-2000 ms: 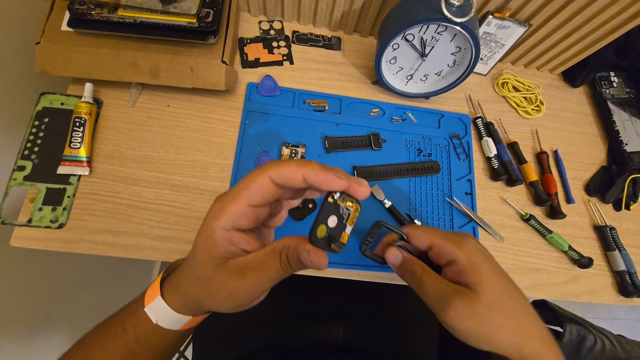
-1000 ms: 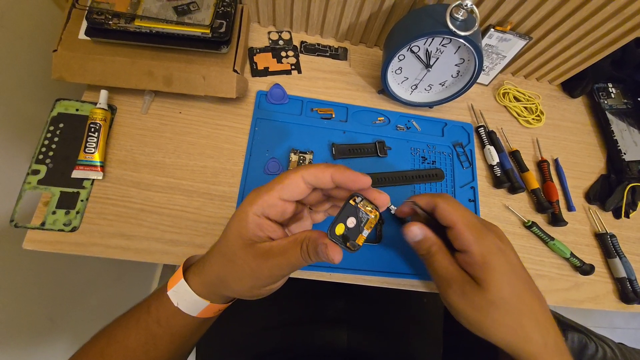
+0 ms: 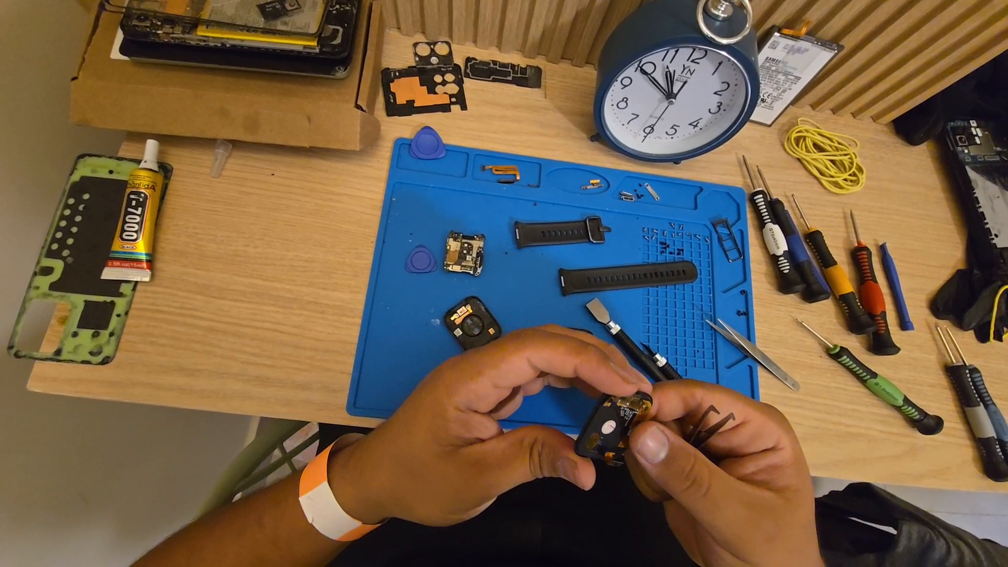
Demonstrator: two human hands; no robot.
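Note:
My left hand point(image 3: 504, 417) pinches an opened smartwatch screen unit point(image 3: 610, 429), its inner side with flex cables facing up. My right hand point(image 3: 717, 457) grips the unit's right edge between thumb and forefinger, and dark bent tweezer tips point(image 3: 713, 425) stick out between its fingers. Behind the hands, on the blue silicone repair mat point(image 3: 504, 315), lie a black watch back cover point(image 3: 472, 323), a small circuit board point(image 3: 465, 253), two black watch strap pieces point(image 3: 559, 231) point(image 3: 628, 277) and a blue triangular opening pick point(image 3: 420, 259). A knife-like pry tool point(image 3: 626, 335) lies partly behind my fingers.
Screwdrivers point(image 3: 878, 386), steel tweezers point(image 3: 754, 354) and a blue spudger point(image 3: 896, 285) lie to the right. An alarm clock point(image 3: 676, 87), yellow cord point(image 3: 825, 155) and phone battery point(image 3: 795, 75) stand or lie behind. Leftward are a cardboard box point(image 3: 228, 118), glue tube point(image 3: 134, 216) and phone back panel point(image 3: 75, 260).
My right hand has come in against the watch unit, which is now tilted between both hands. The dark frame seen in my right hand two seconds ago no longer shows there.

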